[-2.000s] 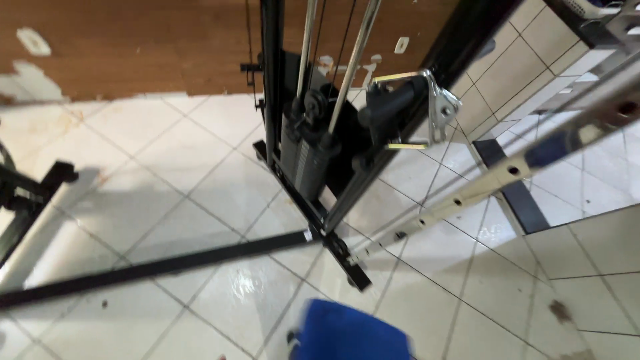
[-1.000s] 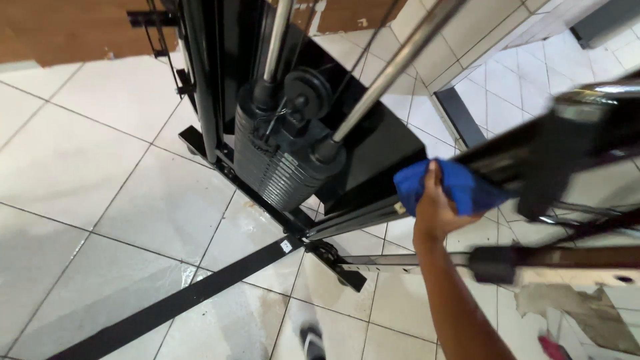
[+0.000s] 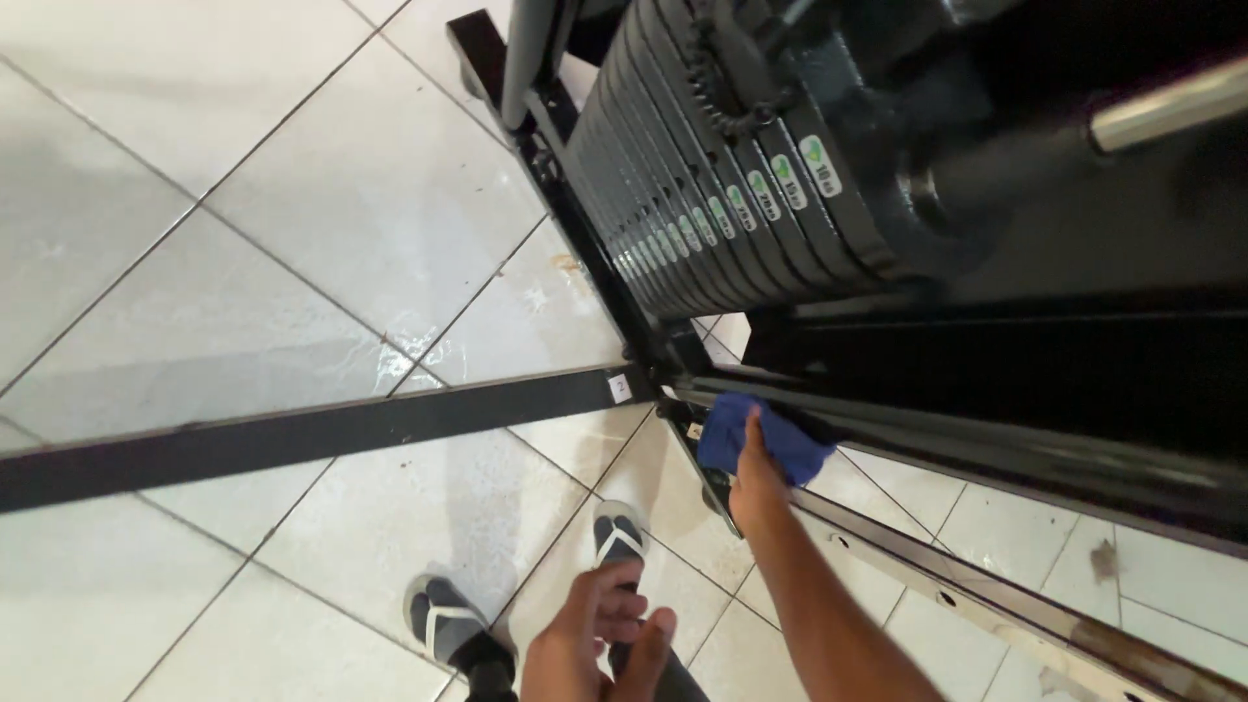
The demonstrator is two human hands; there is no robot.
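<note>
My right hand (image 3: 760, 473) holds a blue cloth (image 3: 756, 439) against the lower part of a black metal upright (image 3: 907, 419) of a weight machine, its thumb lying over the fabric. At the bottom centre my left hand (image 3: 600, 634) is held in the air above my feet, fingers curled and apart, with nothing in it. Above the cloth stands a stack of black weight plates (image 3: 721, 205) with green and white labels. A guide rod (image 3: 1170, 102) rises from the stack at the upper right.
A black floor beam (image 3: 322, 429) runs left from the machine's base. A perforated metal bar (image 3: 975, 604) slants to the lower right. My feet, in sandals (image 3: 444, 619) with white straps, stand on the white tiled floor (image 3: 244, 292).
The right hand with the blue cloth has gone down along the upright towards the base. My left hand has come into view. The view is now closer to the weight stack.
</note>
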